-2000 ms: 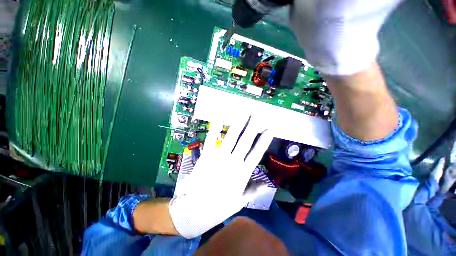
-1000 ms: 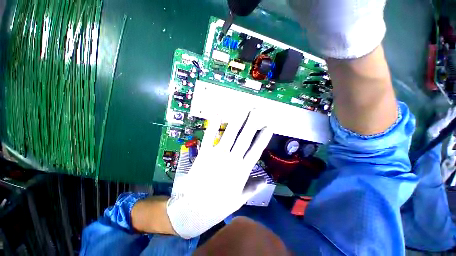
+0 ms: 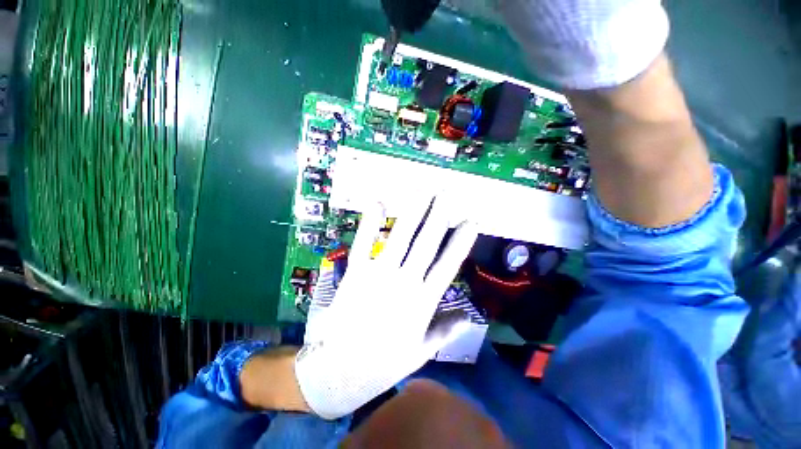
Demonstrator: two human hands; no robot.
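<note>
A green power circuit board lies on the bench with a long white-silver heat sink across it. My left hand, in a white glove, lies flat over the lower board, fingers slightly apart and fingertips on the heat sink. My right hand, also gloved, is cut off by the top edge; its fingers are out of view. The black electric screwdriver is partly cut off too, its bit pointing down at the board's upper left corner. The grip itself is hidden now. A copper-red toroid sits on the board.
A wide bundle of green strands lies at the left on the dark green mat, with one loose strand beside it. A dark rack is at lower left. A red item shows near my lap. Another person's blue sleeve is at the right.
The screwdriver and my right hand have shifted up and slightly left, further out of the picture. The bit stays at the board's upper left corner. My left hand stays on the board.
</note>
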